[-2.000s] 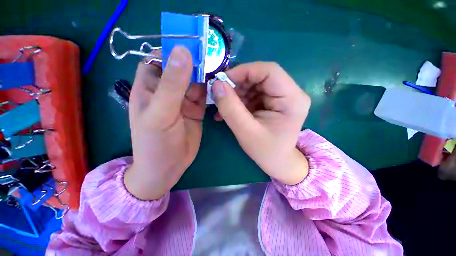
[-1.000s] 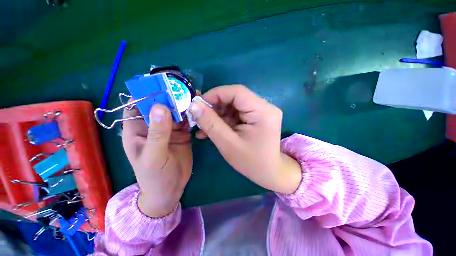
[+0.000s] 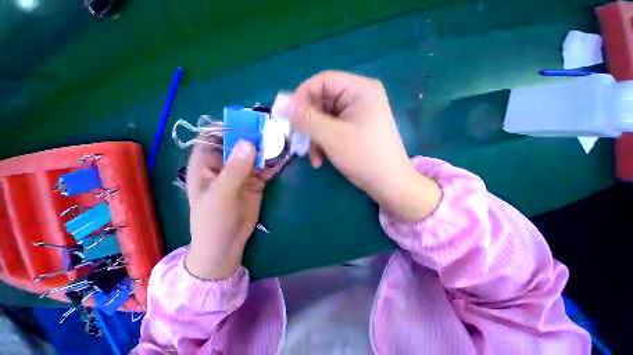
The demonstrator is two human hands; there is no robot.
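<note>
My left hand [image 3: 225,191] holds a blue binder clip [image 3: 243,132] with silver wire handles pointing left. The clip's jaws grip a round piece [image 3: 275,142] with a white face and dark rim, perhaps a watch head. My right hand [image 3: 354,128] pinches a white wad [image 3: 284,106] at the upper right of the round piece. The wad is blurred and partly covers the piece's edge; whether it touches cannot be told. My left thumb lies on the clip; its other fingers are mostly hidden behind.
A red tray [image 3: 135,201] with several clips stands at left. A blue stick [image 3: 166,114] lies beside it. A translucent bottle [image 3: 562,107] lies at right by a white tissue [image 3: 581,50], a thin blue item [image 3: 566,72] and another red tray [image 3: 618,31]. Blue bin [image 3: 59,331] at lower left.
The wad has moved from the round piece's lower right edge to its upper right, with my right hand higher. The clip now points more level. The view has shifted over the bench.
</note>
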